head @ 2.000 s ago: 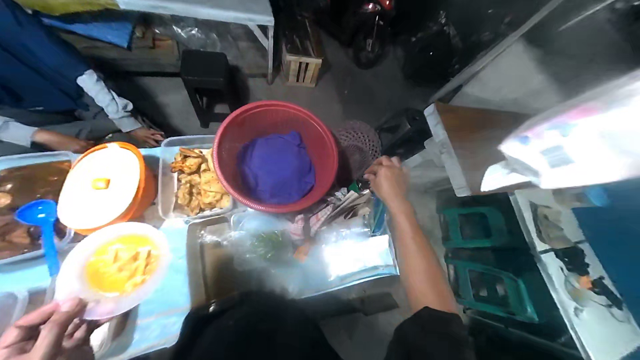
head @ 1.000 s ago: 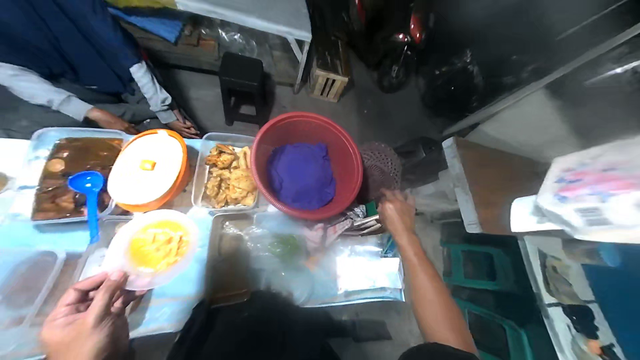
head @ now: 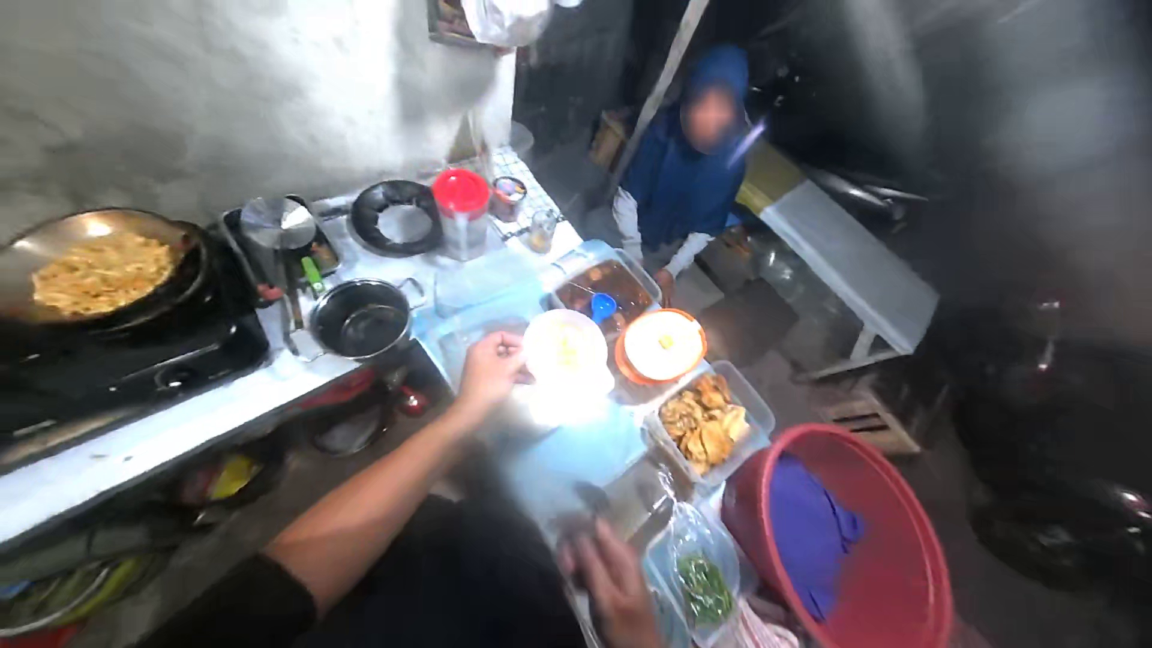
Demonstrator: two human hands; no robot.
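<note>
My left hand [head: 491, 371] grips the rim of a pale plate [head: 567, 351] that holds yellowish food, its near side washed out by glare. The plate is held above the blue-covered table. Lower down, my right hand [head: 610, 571] is blurred, near the table edge and left of a clear plastic bag of green leaves [head: 705, 585]; whether it holds anything cannot be told. Beyond the plate are a tub of brown stew [head: 605, 286] with a blue ladle [head: 603, 307], an orange container with a white lid [head: 664, 346] and a tub of fried food [head: 705, 423].
A wok of noodle-like food [head: 106, 272] sits on a black stove [head: 135, 369] at left, near a black pot [head: 362, 318] and a red-lidded jar [head: 463, 211]. A person in blue [head: 688, 171] is across the table. A red basin [head: 900, 540] with purple cloth stands at lower right.
The view has swung left, bringing the stove and wok into sight. My right hand has left the items beside the red basin and is now nearer my body. My left hand still holds the plate.
</note>
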